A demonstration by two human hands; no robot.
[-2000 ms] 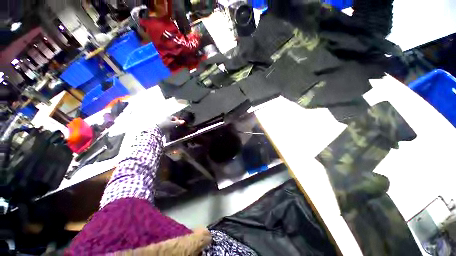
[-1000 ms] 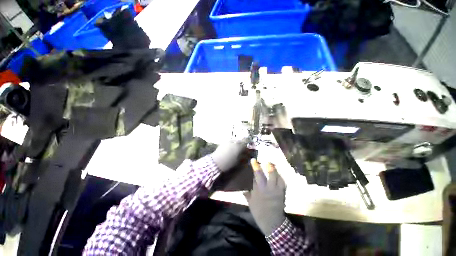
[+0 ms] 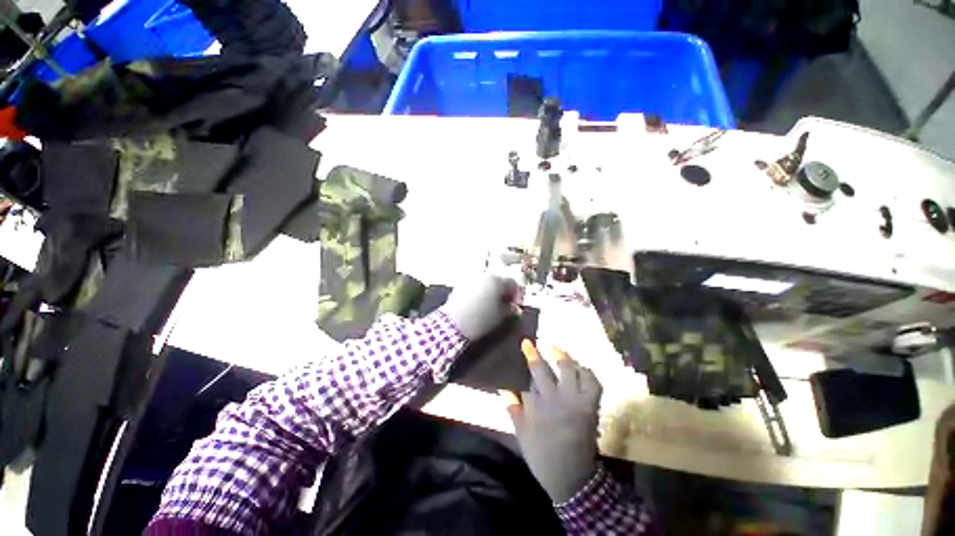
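Observation:
A black cut piece (image 3: pixel 494 362) lies flat on the table in front of the needle area (image 3: pixel 545 274) of the white sewing machine (image 3: pixel 838 220). My left hand (image 3: pixel 484 308), in a grey glove, is on the piece's far part by the needle, fingers bent; whether it pinches the cloth is hidden. My right hand (image 3: pixel 557 410), gloved with orange-yellow fingertips, rests on the piece's right edge, fingers apart. A camouflage piece (image 3: pixel 358 251) lies left of my left hand, its near part running behind my left wrist.
A heap of black and camouflage pieces (image 3: pixel 178 215) covers the left. A fanned camouflage stack (image 3: pixel 691 351), a thin metal tool (image 3: pixel 773 417) and a dark rectangular object (image 3: pixel 865 400) lie right. A blue bin (image 3: pixel 628 84) stands behind the table. Black cloth (image 3: pixel 419 476) covers my lap.
The view has swung from the left heap to the machine. My left hand, earlier stretched out at the heap's far side, is now at the needle area. My right hand has come into view.

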